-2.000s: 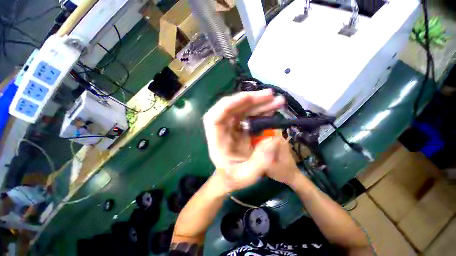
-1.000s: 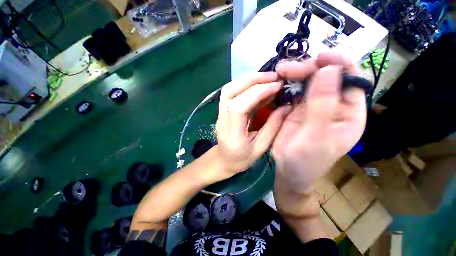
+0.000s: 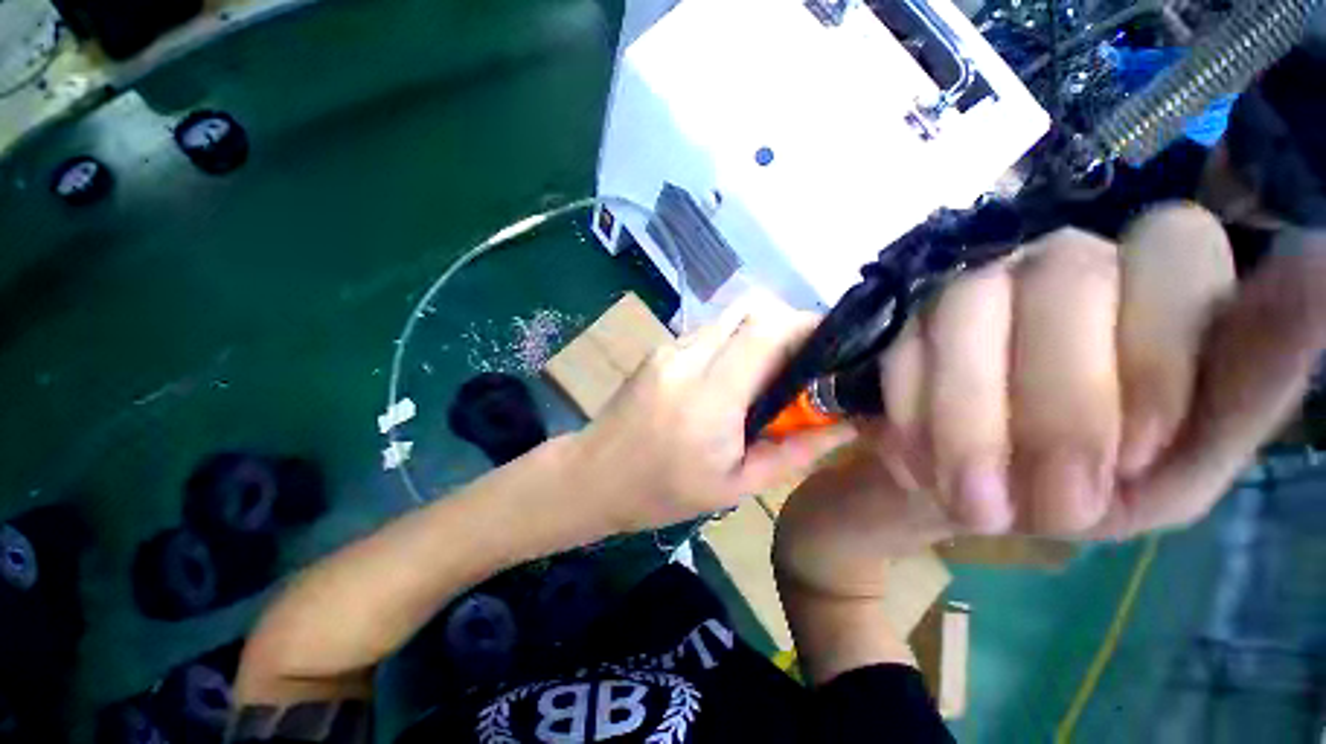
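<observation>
The electric screwdriver shows as a strip of orange body point(image 3: 797, 414) with a metallic collar, between my two hands. My left hand point(image 3: 698, 407) is closed around the orange body. My right hand point(image 3: 1069, 378) is large and close to the camera, its fingers curled over the black end beside the collar. A black cable bundle point(image 3: 945, 240) runs along the driver and up to the right. The driver's nose is hidden.
The white feeder point(image 3: 785, 146) stands ahead on the green mat. Tiny screws point(image 3: 535, 339) lie by a brown cardboard piece point(image 3: 611, 353). A pale tube point(image 3: 436, 291) curves around them. Black round housings point(image 3: 233, 494) stand at the left. A metal spring point(image 3: 1214, 80) hangs upper right.
The view has swung right and closer. My right hand has come nearer the camera and is now curled in a fist-like grip over the black end. My left hand stays on the orange body.
</observation>
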